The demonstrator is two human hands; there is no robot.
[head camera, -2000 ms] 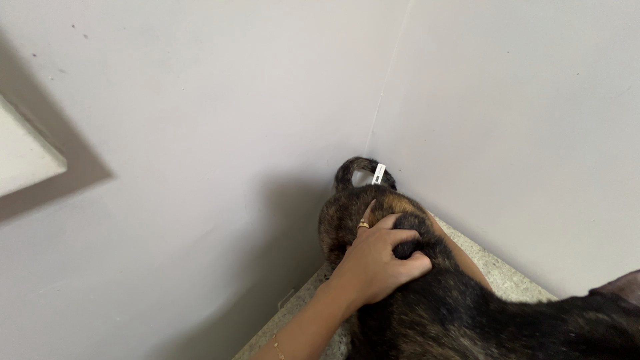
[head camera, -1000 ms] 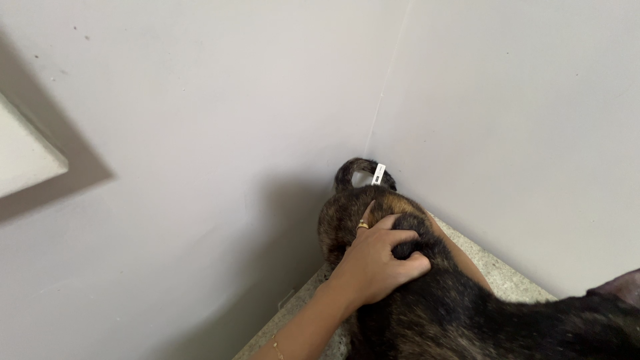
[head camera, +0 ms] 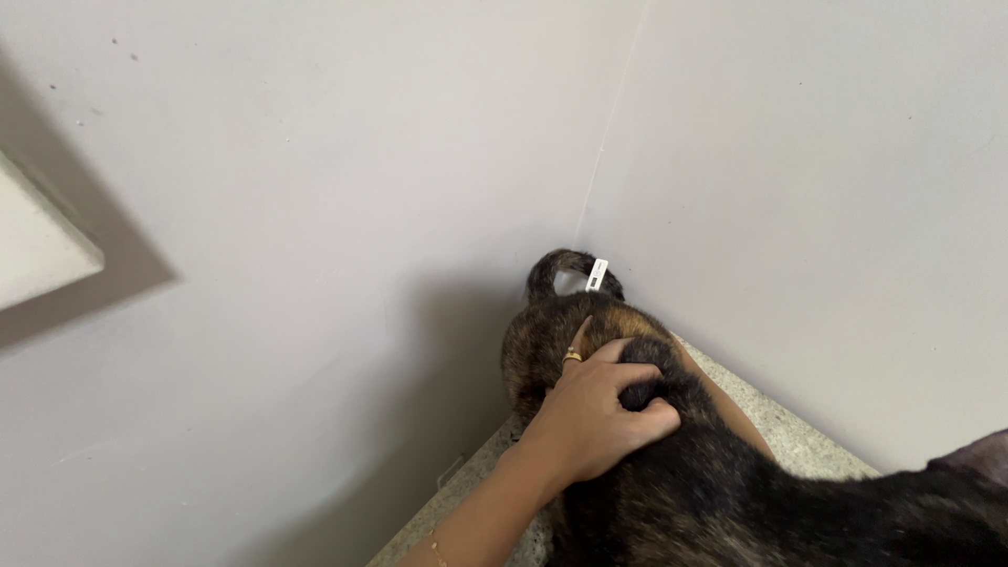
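A tortoiseshell cat [head camera: 654, 488] is on a speckled stone slab, its rump toward the wall corner and its tail [head camera: 542, 276] curled. My left hand [head camera: 602, 405], with a gold ring and a thin bracelet, presses on its back near the rump, fingers and thumb closed around a raised dark fold of fur. Beside the tail, a slim white stick [head camera: 598, 275] with a small dark window, apparently a digital thermometer, points upward; its lower end is hidden. Along the cat's far side shows part of a forearm [head camera: 728, 405], seemingly my right; its hand is hidden behind the cat.
Two pale grey walls [head camera: 315, 197] meet in a corner behind the cat. The speckled slab [head camera: 780, 417] runs along them, its edge slanting at lower left. The corner of a white object [head camera: 39, 244] juts in at the left and casts a shadow on the wall.
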